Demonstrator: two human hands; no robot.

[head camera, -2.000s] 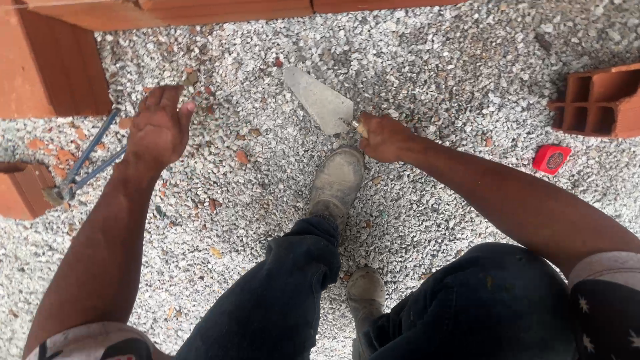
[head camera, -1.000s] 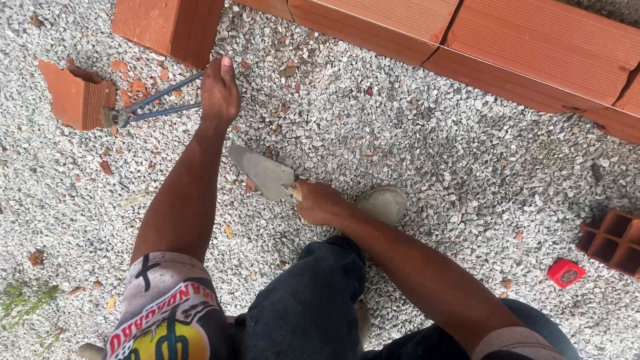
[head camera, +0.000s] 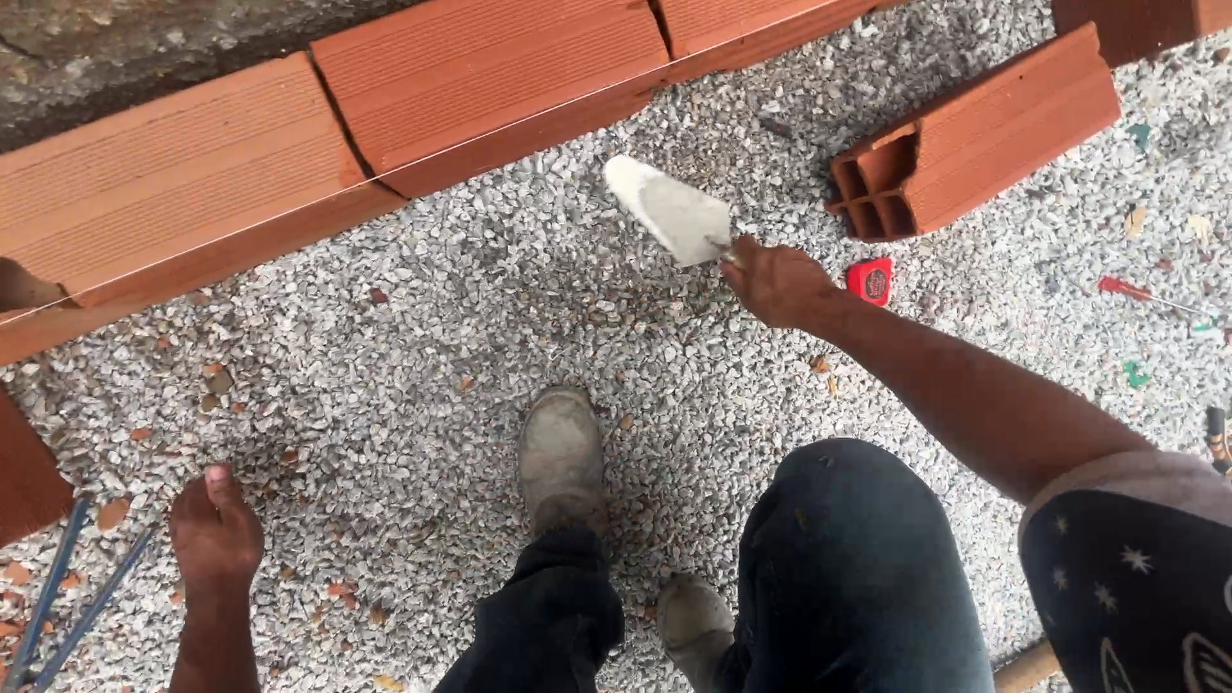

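My right hand [head camera: 782,281] grips a pointed masonry trowel [head camera: 679,212] by its handle, its blade over the gravel and aimed at the brick row. At the lower left my left hand [head camera: 217,525] is held above the gravel, thumb up. Its fingers are partly hidden, so I cannot tell whether they hold anything. Just left of it lie the blue metal handles [head camera: 82,597] of a tool, cut off by the frame edge. Hollow clay bricks [head camera: 500,82] form a row across the top left, with a thin string line [head camera: 520,114] running along their near edge.
A broken hollow clay brick [head camera: 1011,135] lies at the upper right, a red tape measure [head camera: 870,281] below it. Farther right is a red-handled screwdriver [head camera: 1126,288]. Another brick [head camera: 24,472] sits at the left edge. My boots [head camera: 561,452] stand on gravel [head camera: 433,385] with brick chips.
The view has swung to the right. My right hand has carried the trowel away from my left hand, and the trowel is now closer to the tape measure than before.
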